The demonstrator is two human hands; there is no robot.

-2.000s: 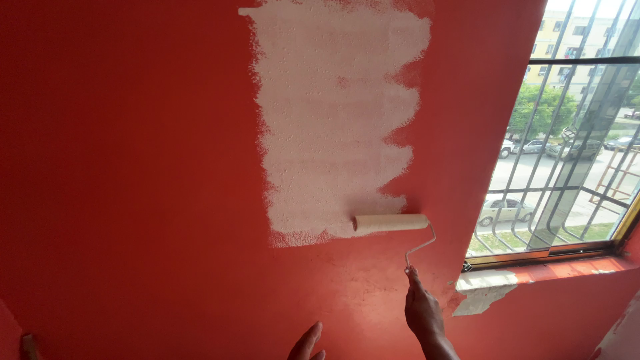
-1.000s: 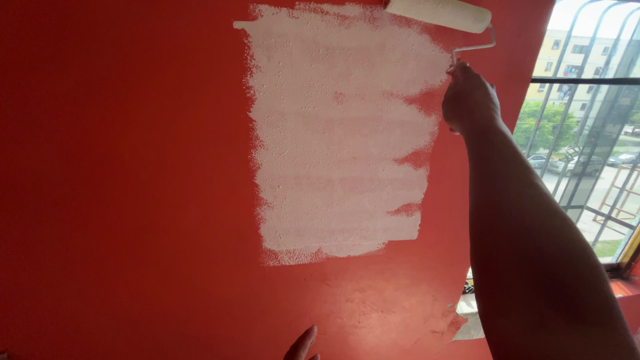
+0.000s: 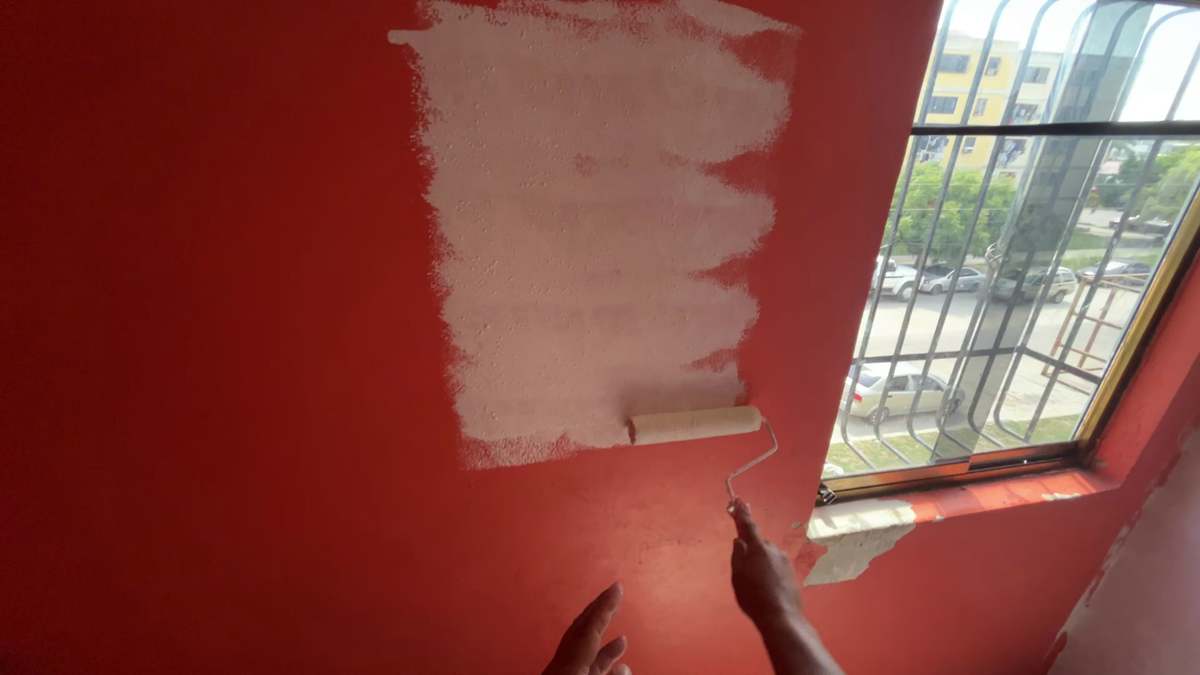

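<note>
My right hand (image 3: 764,572) is closed around the handle of a paint roller (image 3: 696,425), whose wire frame rises from the fist. The pale roller sleeve lies nearly level at the lower right edge of a whitish painted patch (image 3: 600,234) on the red wall (image 3: 234,375). Ragged red notches show along the patch's right side. At the bottom of the view, left of the right hand, my left hand (image 3: 591,637) is partly seen with its fingers apart, holding nothing; part of it is cut off by the frame edge.
A window (image 3: 994,281) with metal bars stands at the right, with parked cars, trees and buildings outside. Its red sill (image 3: 1012,492) has bare, chipped plaster (image 3: 858,544) at the near left corner. A pale wall surface (image 3: 1139,572) shows at the lower right.
The roller and my right hand have come down from the patch's upper right to its lower right edge since one second ago. Paint covers more of the upper right than two seconds ago.
</note>
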